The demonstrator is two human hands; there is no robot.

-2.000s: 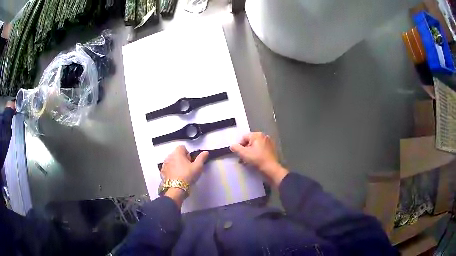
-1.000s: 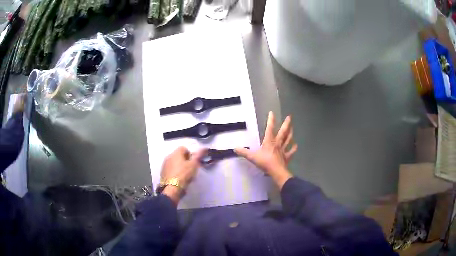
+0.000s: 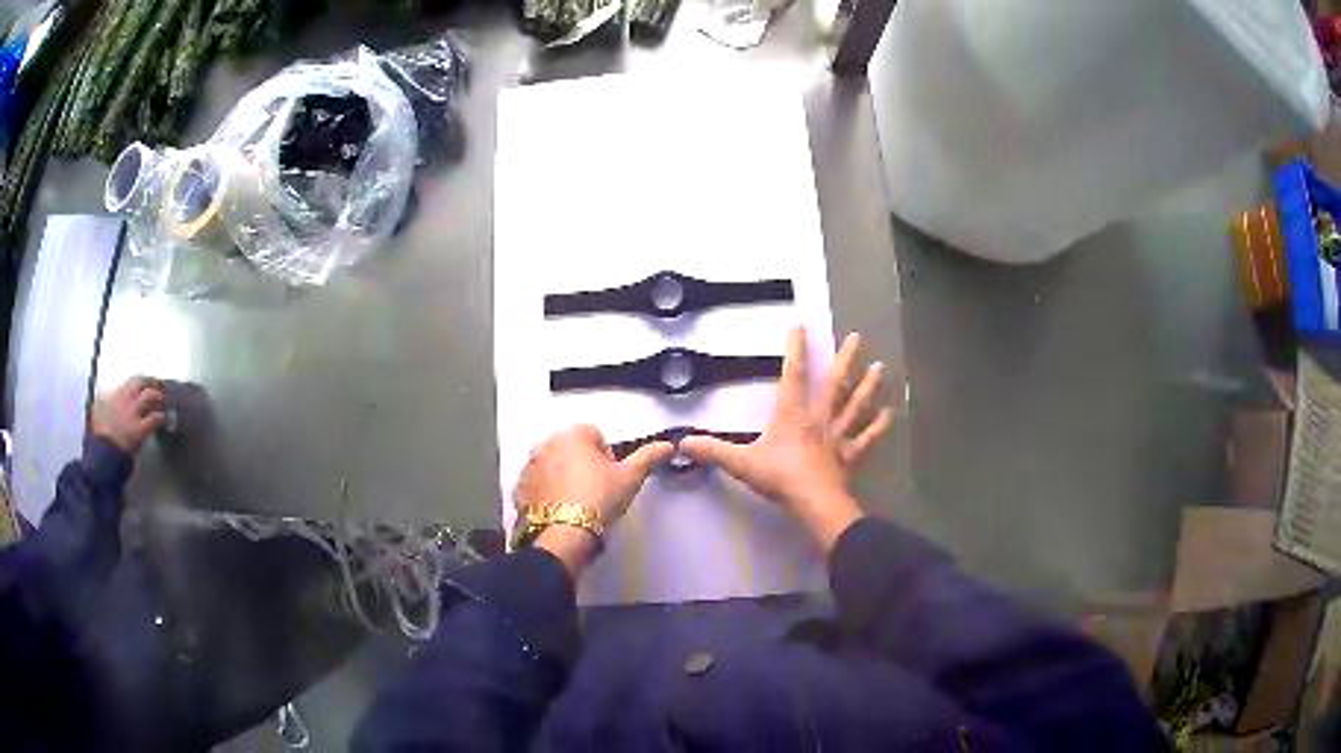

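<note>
A white board [image 3: 655, 177] lies on the grey bench. Two black straps, an upper one [image 3: 735, 294] and a middle one [image 3: 610, 377], lie across it, roughly parallel. A third black strap [image 3: 635, 441] lies below them, partly hidden by my hands. My left hand [image 3: 574, 478], with a gold bracelet at the wrist, is curled over its left end, thumb near the ring. My right hand [image 3: 806, 441] has its fingers spread above the board's right edge; its thumb touches the strap beside the ring.
A clear bag [image 3: 390, 191] with dark contents and rings [image 3: 196, 191] lie left. Another person's hand [image 3: 133, 415] is by a pale board [image 3: 62, 346]. Green bundles [image 3: 162, 66] lie behind. A large white roll [image 3: 1030, 147] and blue bin [image 3: 1306, 243] are right.
The view has shifted, so the board appears farther right. My right hand has opened from its pinch, and its thumb has moved to the third strap's ring. The other person's hand has come into clearer view.
</note>
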